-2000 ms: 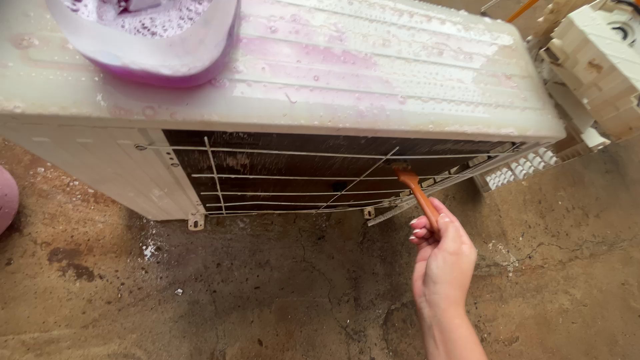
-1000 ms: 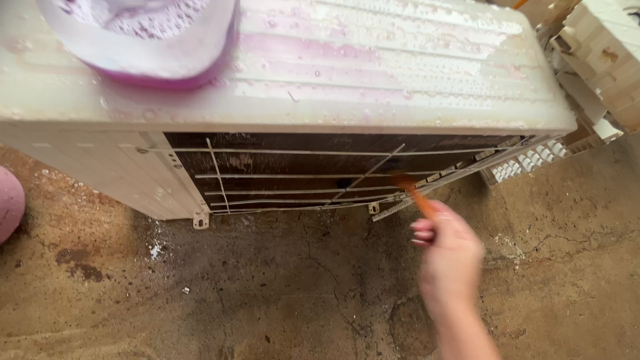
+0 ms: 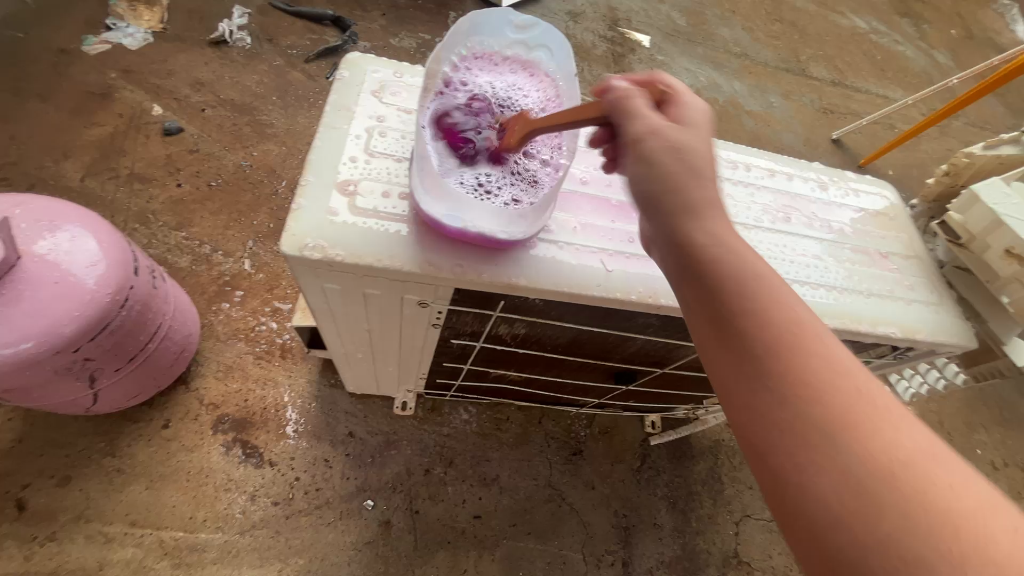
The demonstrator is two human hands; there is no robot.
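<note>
My right hand [image 3: 660, 128] is closed around the handle of a brown paintbrush [image 3: 556, 122], whose head dips into foamy purple liquid. That liquid fills a cut-open translucent plastic jug [image 3: 480, 220], standing on the left part of the top of a white air conditioner outdoor unit [image 3: 624, 276]. The unit's top is wet, with drops and pink liquid on it. Below the top edge, white wire bars [image 3: 552, 320] cross the dark finned coil. The bristles are hidden in the foam. My left hand is out of view.
A pink gas cylinder [image 3: 88, 312] stands on the stained concrete floor at the left. Pale plastic parts [image 3: 992, 240] lie at the right, near an orange rod [image 3: 944, 108]. Crumpled plastic [image 3: 232, 26] and a black strip [image 3: 316, 14] lie behind the unit.
My right hand has moved the brush from the wire bars and coil up to the jug, where its head is now in the foam. The view has shifted so more floor behind the unit shows.
</note>
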